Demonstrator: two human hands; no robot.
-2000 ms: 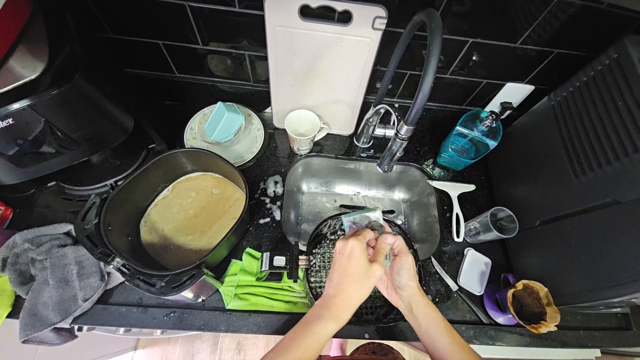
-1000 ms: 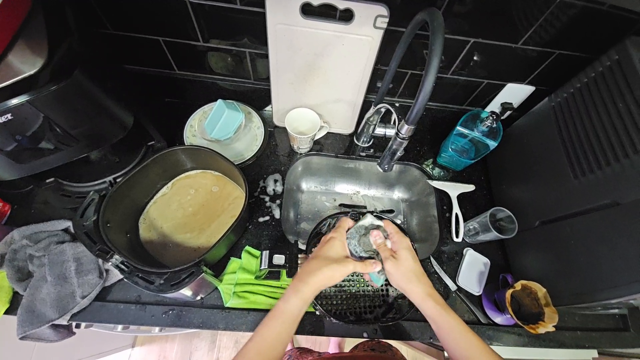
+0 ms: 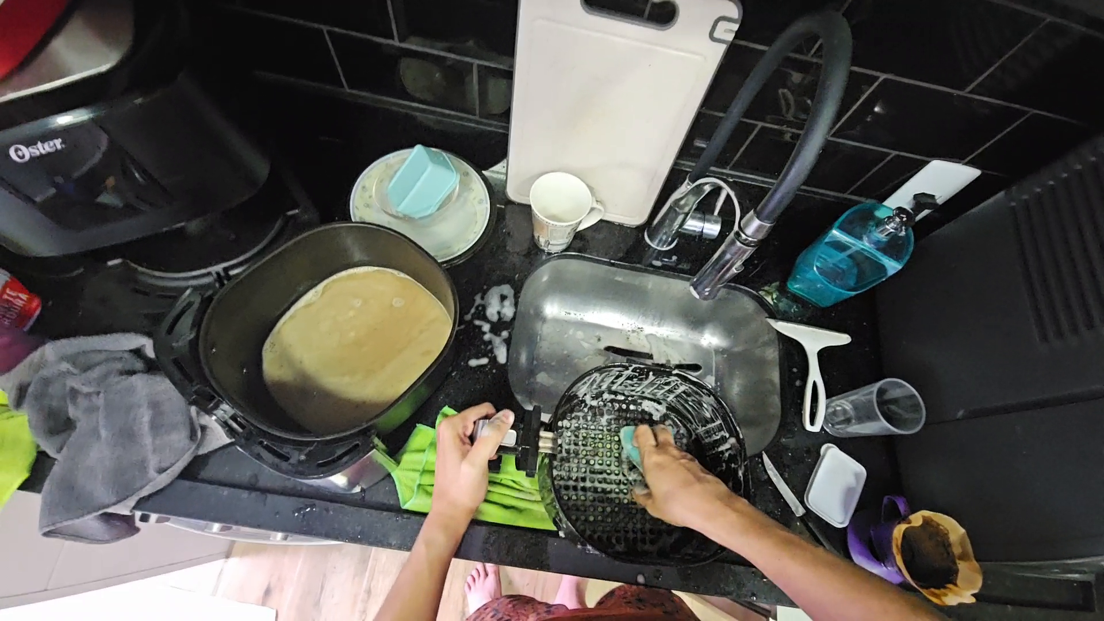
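A black perforated air fryer basket [image 3: 595, 483], streaked with suds, rests over the front of the steel sink [image 3: 638, 302]. Its handle, at the basket's left, is gripped by my left hand [image 3: 470, 457]. My right hand [image 3: 677, 479] presses a greenish sponge [image 3: 631, 447] against the inside of the basket; the fingers hide part of the sponge. Beneath the handle lies a bright green cloth [image 3: 509, 500]. Left of the sink stands a black air fryer drawer [image 3: 332, 237] holding cloudy tan liquid [image 3: 358, 336].
Behind the sink are a faucet [image 3: 720, 259], a mug [image 3: 561, 211] and a white cutting board [image 3: 604, 103]. On the right are a soap bottle [image 3: 849, 254], a white squeegee [image 3: 812, 371], a glass [image 3: 875, 408], a knife [image 3: 783, 486] and a coffee filter holder [image 3: 875, 539]. A grey towel [image 3: 121, 431] lies far left.
My hands were together over the basket, around the sponge. Now they are apart: the left has moved left and taken hold of the handle, while the right keeps the sponge inside the basket.
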